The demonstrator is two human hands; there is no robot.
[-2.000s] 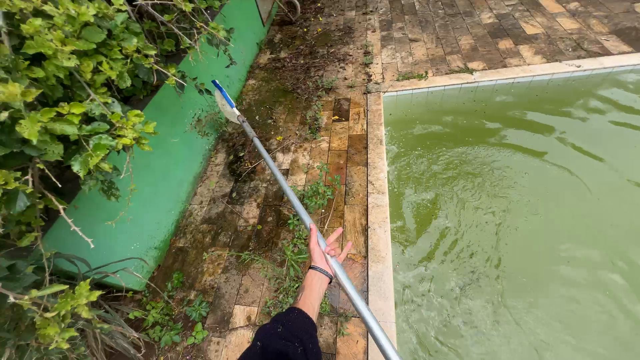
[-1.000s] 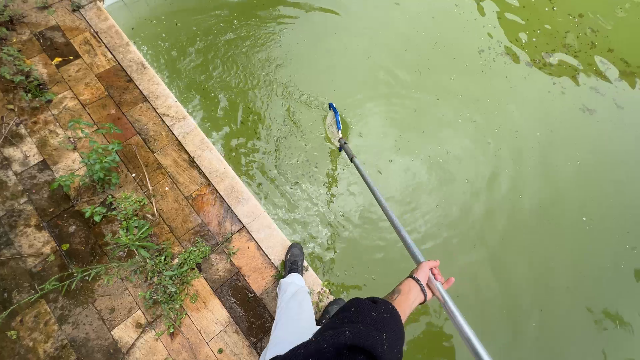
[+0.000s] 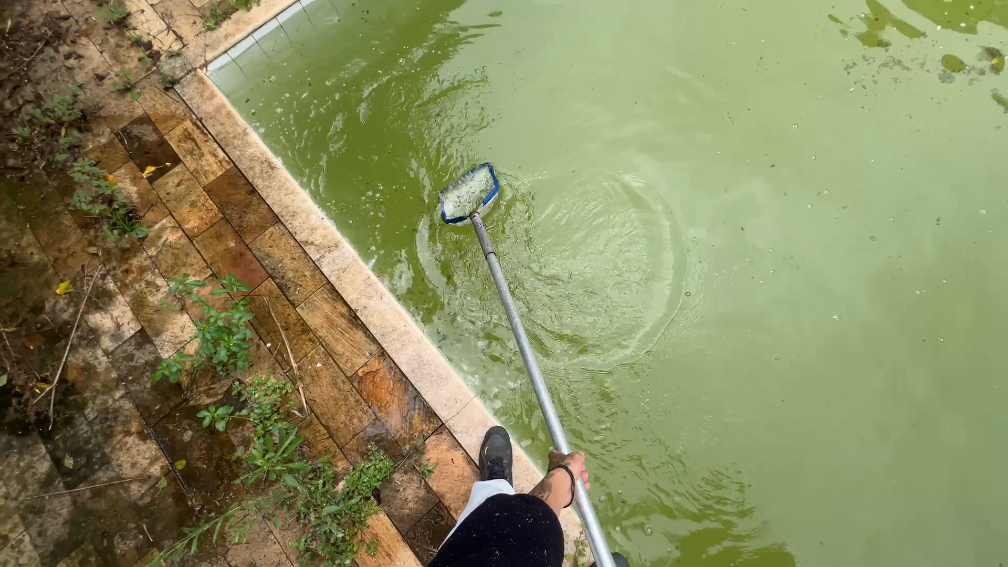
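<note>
My left hand (image 3: pixel 573 471), with a dark band at the wrist and a black sleeve, is closed around the grey metal pole (image 3: pixel 524 339) of a pool leaf skimmer at the bottom centre. At the pole's far end, the blue-framed skimmer net (image 3: pixel 470 193) is at or just above the green pool water (image 3: pixel 756 299), with small debris on its pale mesh. Curved ripples spread to its right. The pole runs out of the frame at the bottom, and my right hand is not in view.
The pale stone pool edge (image 3: pixel 339 252) runs diagonally on the left. Beside it lies brown stone paving (image 3: pixel 323 394), wet in places, with weeds (image 3: pixel 224 335) and twigs. One dark shoe (image 3: pixel 496 454) stands on the edge; part of another shows at the bottom.
The skimmer net was over the paving beside a green wall two seconds ago, then over the pool one second ago. Its mesh now faces up more plainly. The view has swung to the pool.
</note>
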